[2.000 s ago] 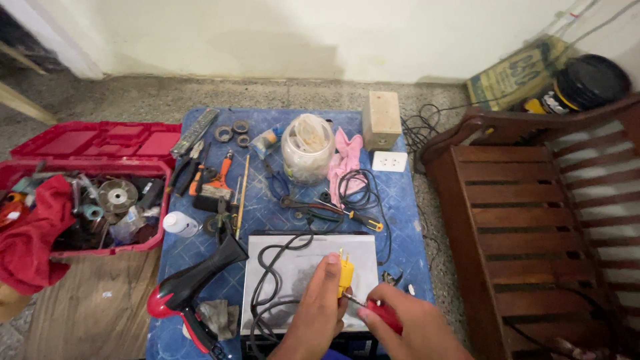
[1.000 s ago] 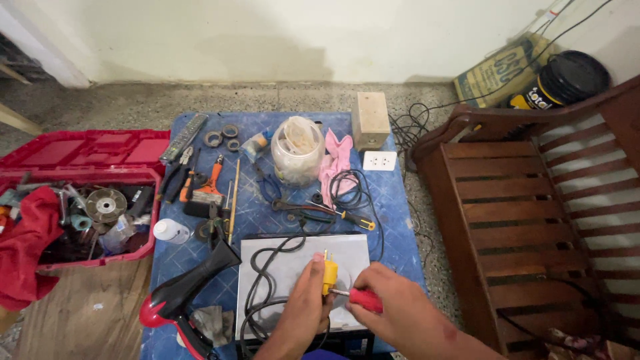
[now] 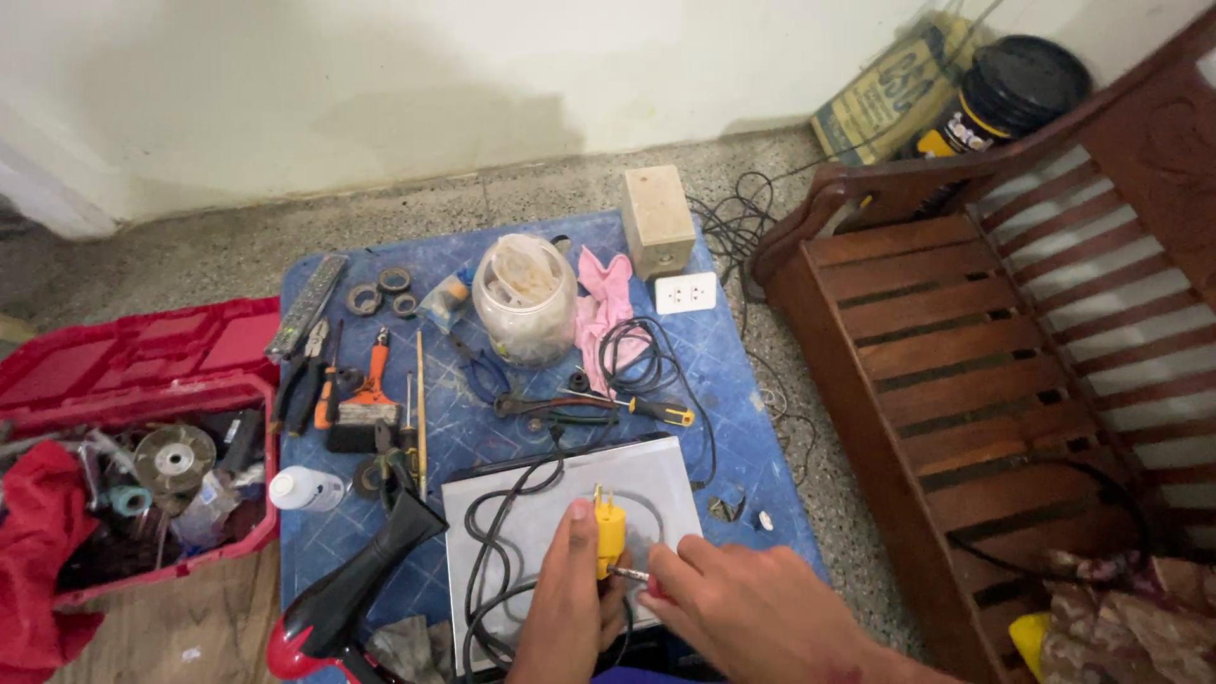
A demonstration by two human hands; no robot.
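Upright in my left hand (image 3: 570, 589) is a yellow electrical plug (image 3: 610, 530), its metal prongs pointing away from me. My right hand (image 3: 736, 594) grips a screwdriver (image 3: 631, 575) with a red handle, mostly hidden by the fingers; its tip meets the lower side of the plug. Both hands are over a grey metal panel (image 3: 665, 465), where a black cable (image 3: 486, 532) lies in loops. A black and red hair dryer (image 3: 366, 570) rests at the left of the panel.
The blue table (image 3: 741, 399) also bears a plastic jar (image 3: 525, 304), pliers (image 3: 302, 380), a paint brush (image 3: 372, 389), a pink cloth (image 3: 602, 309), a white wall socket (image 3: 685, 293) and a wooden block (image 3: 657, 218). A red toolbox (image 3: 261, 551) stands left, a slatted wooden bench (image 3: 950, 380) right.
The screwdriver's red handle, plain to see earlier, is now mostly covered by my right hand. Both hands stay at the plug. The view has shifted slightly.
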